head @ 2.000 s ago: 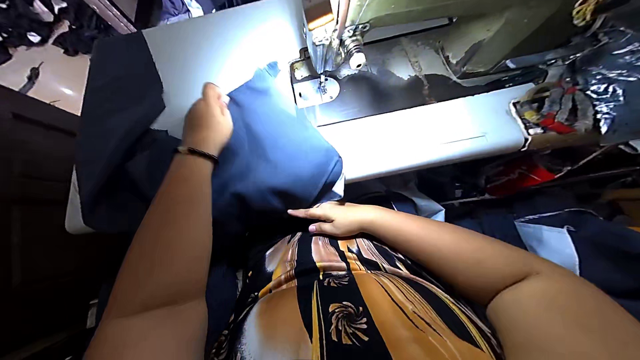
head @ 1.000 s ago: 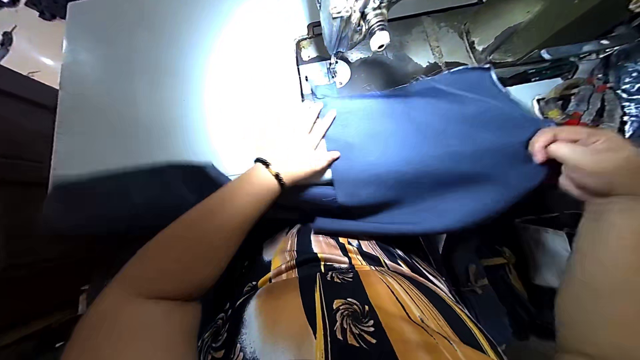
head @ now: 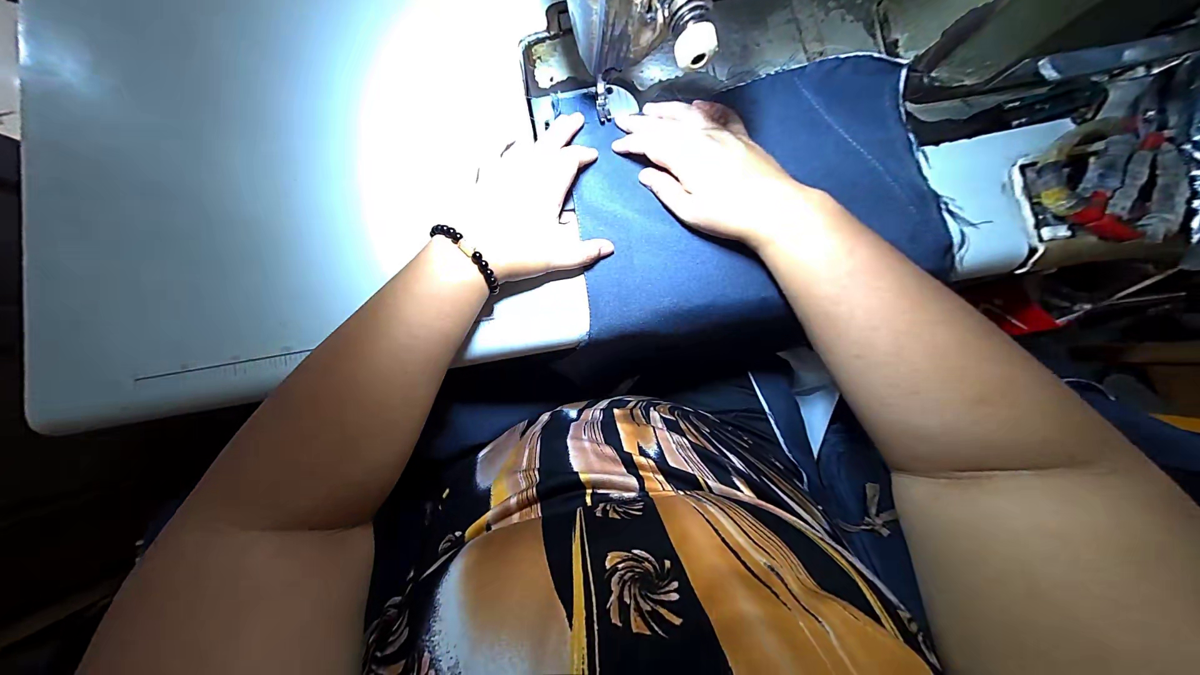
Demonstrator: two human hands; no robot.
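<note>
Navy blue fabric (head: 675, 272) lies on the sewing machine bed, its left edge running toward the presser foot (head: 603, 101). Spread at that edge, my left hand (head: 539, 197) has its fingertips and thumb on the cloth and its palm over the white table. My right hand (head: 708, 169) rests flat on the fabric just right of the presser foot, fingers pointing left. Neither hand grips anything. Above them is the metal head of the sewing machine (head: 623, 37). Whether the foot is raised or down, I cannot tell.
The white sewing table (head: 187, 216) has a printed ruler near its front edge. On the right, a cutout (head: 1097, 187) holds bobbins or thread pieces in several colours. Dark cloth (head: 862, 469) hangs below the table front, and a red item (head: 1012, 309) lies under the right side.
My right hand has let go of the fabric's right end and moved left, to beside the presser foot. My left hand stays by the fabric's left edge. The dark cloth at the table's left is gone from view.
</note>
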